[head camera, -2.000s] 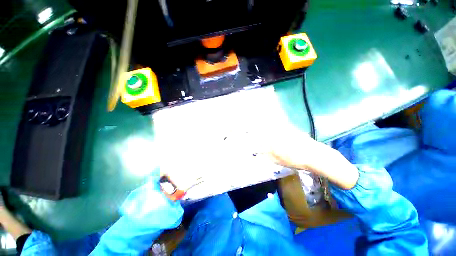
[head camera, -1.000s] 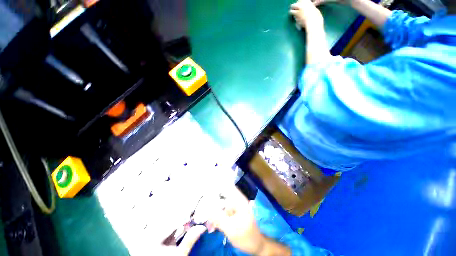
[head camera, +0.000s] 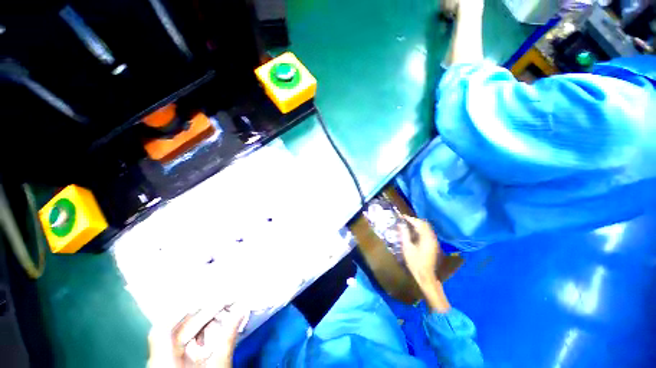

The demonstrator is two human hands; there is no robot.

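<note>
The white work sheet [head camera: 288, 187] lies in front of the press, with several tiny dark parts [head camera: 240, 240] spaced on it. My left hand [head camera: 194, 338] is at the sheet's near left edge, its fingers curled; glare hides whether something is in them. My right hand [head camera: 419, 248] reaches into the open brown cardboard parts box [head camera: 388, 269] at lap level on the right, over a clear bag of small shiny parts [head camera: 383, 218]. Its fingertips are down at the bag, and I cannot tell if they pinch anything.
The press has an orange fixture block [head camera: 178, 136] under an orange press head [head camera: 160, 115]. Yellow boxes with green start buttons stand at its left [head camera: 72, 218] and right [head camera: 286, 82]. A black cable [head camera: 336, 149] runs to the bench edge. A coworker in blue [head camera: 532, 144] sits close at right.
My right hand has moved from the sheet near my left hand into the parts box. My left hand stays at the sheet's near edge. The view has shifted slightly.
</note>
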